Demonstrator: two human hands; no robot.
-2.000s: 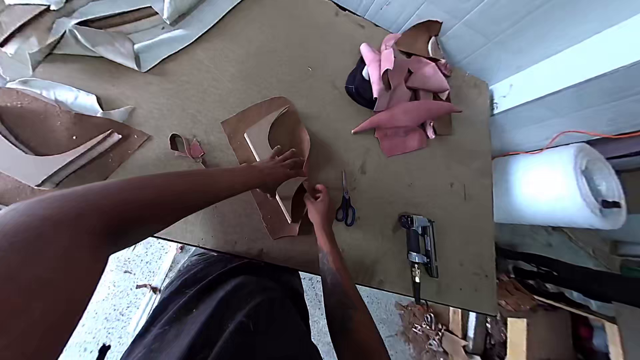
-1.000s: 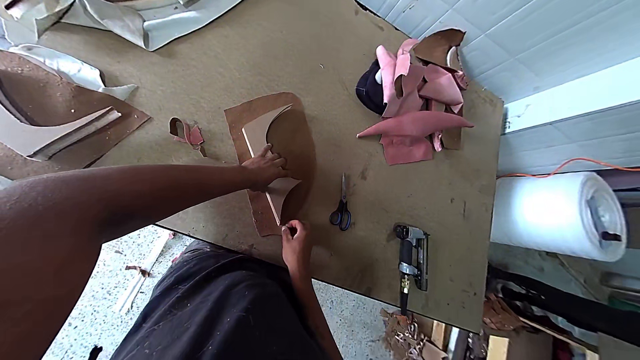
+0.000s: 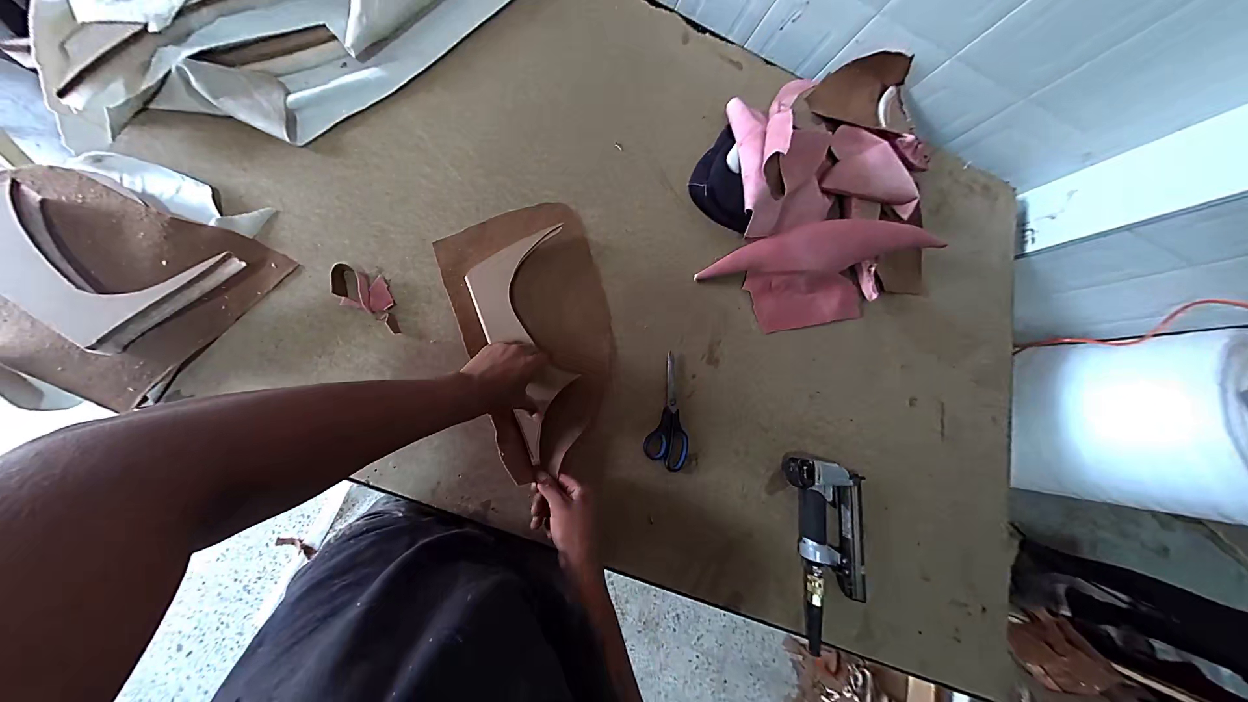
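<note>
A curved, light tan panel point(image 3: 497, 297) lies on a piece of brown leather point(image 3: 565, 283) near the table's front edge. My left hand point(image 3: 507, 377) presses on the middle of the panel, its fingers partly hidden. At the near end of the leather, my right hand point(image 3: 564, 507) pinches the edge between thumb and fingers. Scissors with dark blue handles point(image 3: 668, 439) rest on the table to the right of both hands, blades pointing away. Farther right lies a pneumatic stapler point(image 3: 827, 526) with its hose fitting toward me.
Pink and brown leather scraps point(image 3: 809, 244) are heaped on a dark cap point(image 3: 719, 185) at the back right. Small scraps point(image 3: 369, 292) lie left of the leather. More cut panels point(image 3: 58, 292) and pale hides point(image 3: 234, 88) cover the left side. A white roll point(image 3: 1121, 419) stands beyond the table's right edge.
Two seconds ago my right hand was at the right side of the leather, close to my left hand; it is now at the near end. My left hand stays on the panel.
</note>
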